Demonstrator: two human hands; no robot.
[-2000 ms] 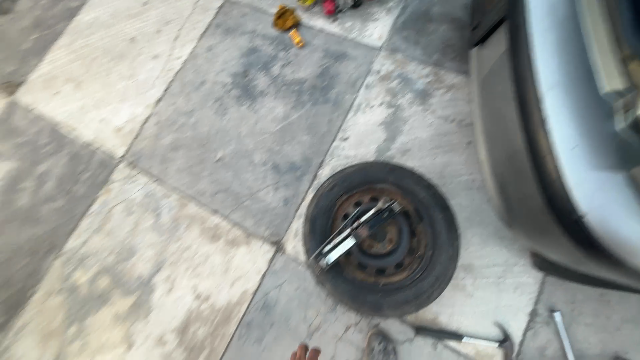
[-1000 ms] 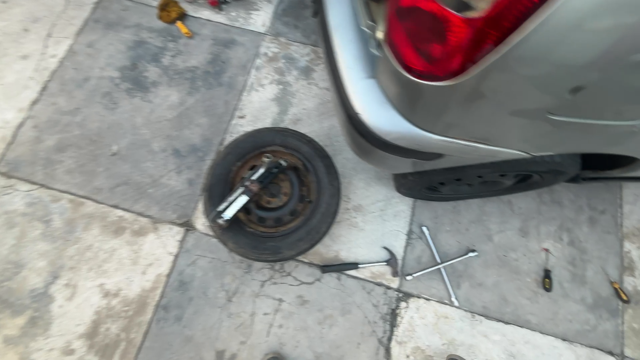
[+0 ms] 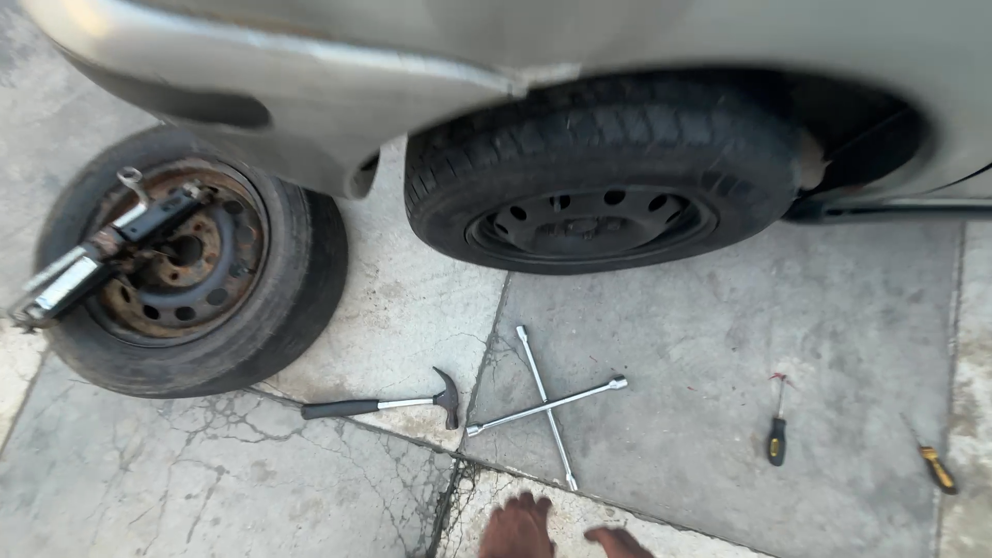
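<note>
At the bottom edge, my left hand is over the pale concrete, just below a chrome four-way lug wrench, and holds nothing. My right hand is close to its right, partly cut off by the frame, with no object seen in it. A claw hammer with a black grip lies left of the lug wrench. Beyond them, a wheel with a black steel rim sits in the car's wheel arch. To the right, a black-and-yellow screwdriver and a second screwdriver lie on the floor.
A loose wheel with a rusty rim lies flat at the left, a metal scissor jack resting across it. The silver car body overhangs the top of the view. Cracked concrete slabs form the ground.
The view has swung right and closer to the car's wheel. Both hands now show at the bottom edge; one second ago neither was plainly visible.
</note>
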